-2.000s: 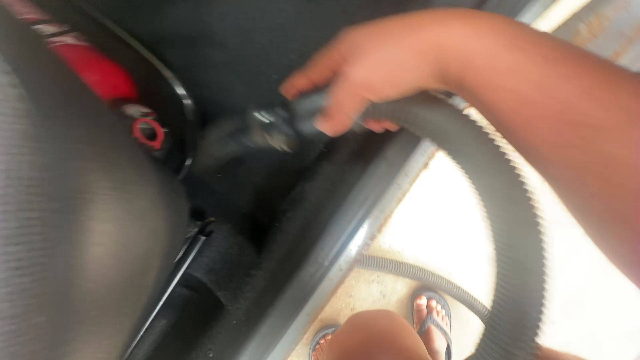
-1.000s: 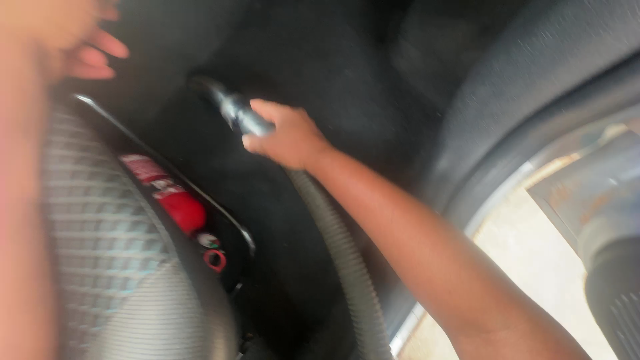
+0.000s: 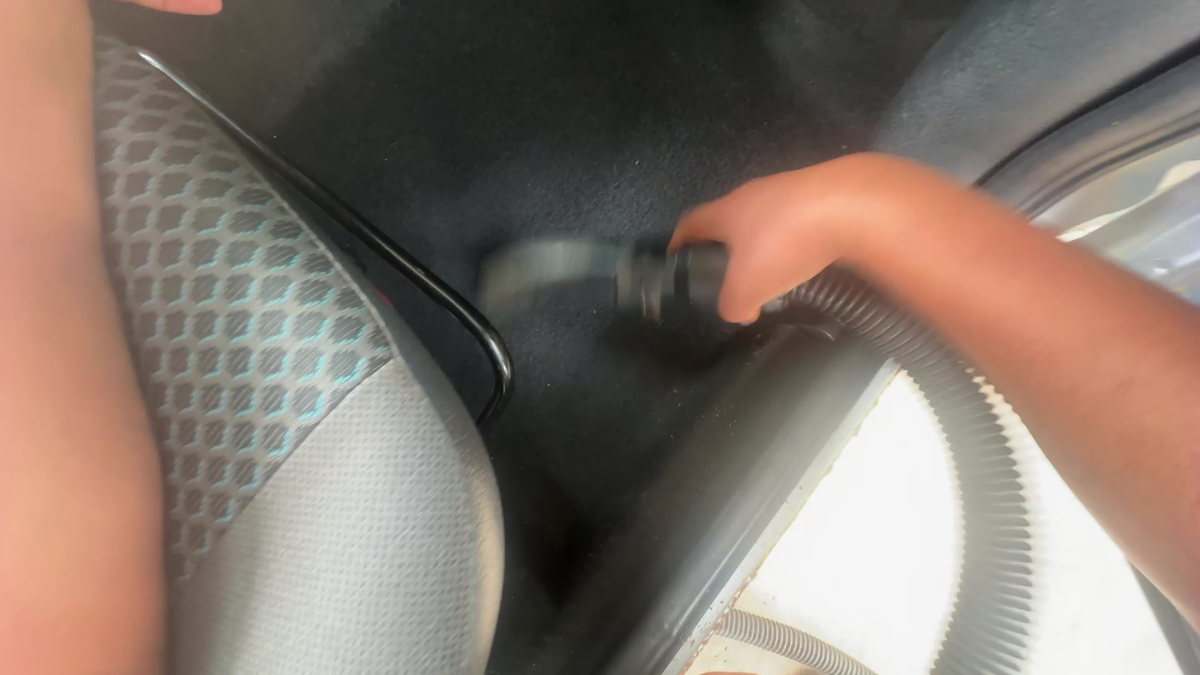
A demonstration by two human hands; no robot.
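My right hand [image 3: 783, 234] is closed around the dark cuff of a vacuum cleaner hose, whose blurred nozzle [image 3: 553, 267] points left, low over or on the dark car floor carpet [image 3: 600, 150]. From the hand the grey ribbed hose [image 3: 984, 487] bends down over the door sill and out of the car. Of my left hand [image 3: 178, 4] only a bit of the fingers shows at the top left edge, above the car seat; the rest is cut off, so what it touches cannot be seen.
A patterned fabric car seat [image 3: 244, 328] fills the left side. A black metal bar [image 3: 412, 267] runs along its edge. The door sill [image 3: 778, 469] crosses the lower right, with pale ground [image 3: 844, 506] outside. Dark trim [image 3: 1031, 84] lies at the upper right.
The nozzle, held in my right hand throughout, has moved from the far floor back toward the sill and now points left. The red object by the seat is almost wholly hidden now.
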